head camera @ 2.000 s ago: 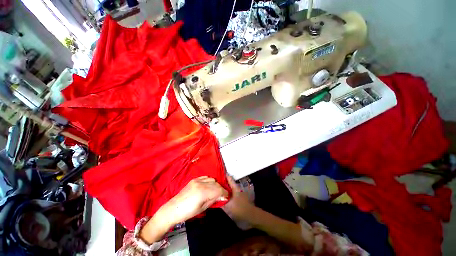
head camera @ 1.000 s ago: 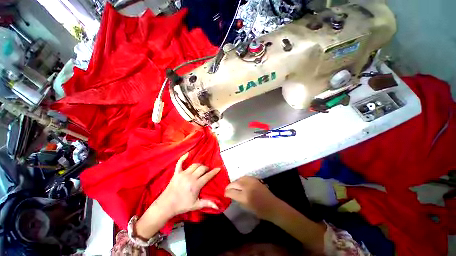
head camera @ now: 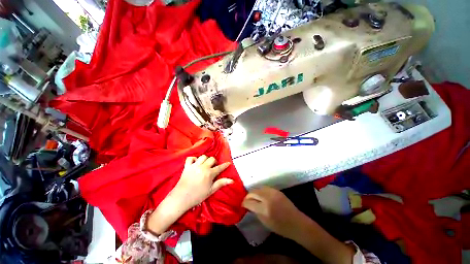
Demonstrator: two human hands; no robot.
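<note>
The red garment piece [head camera: 134, 175] lies gathered on the table left of and in front of the sewing machine [head camera: 288, 77], with its folds running under the presser foot [head camera: 222, 124]. My left hand [head camera: 200, 181] rests on the cloth, fingers spread, in front of the needle area. My right hand [head camera: 267, 206] is at the cloth's right edge by the table's front edge, its fingers closed on that edge. Blue thread snips [head camera: 299, 141] and a red scrap [head camera: 277, 132] lie on the machine bed.
A lit lamp [head camera: 164, 114] hangs left of the machine head. A green-handled tool [head camera: 363, 109] and a recess with small metal parts [head camera: 407, 116] are at the right. More red cloth [head camera: 412, 170] hangs below at the right. Patterned cloth [head camera: 288, 21] lies behind the machine.
The hands were together at the cloth's edge and have moved apart. My left hand opened and moved up onto the cloth. The camera view has shifted, bringing the machine closer.
</note>
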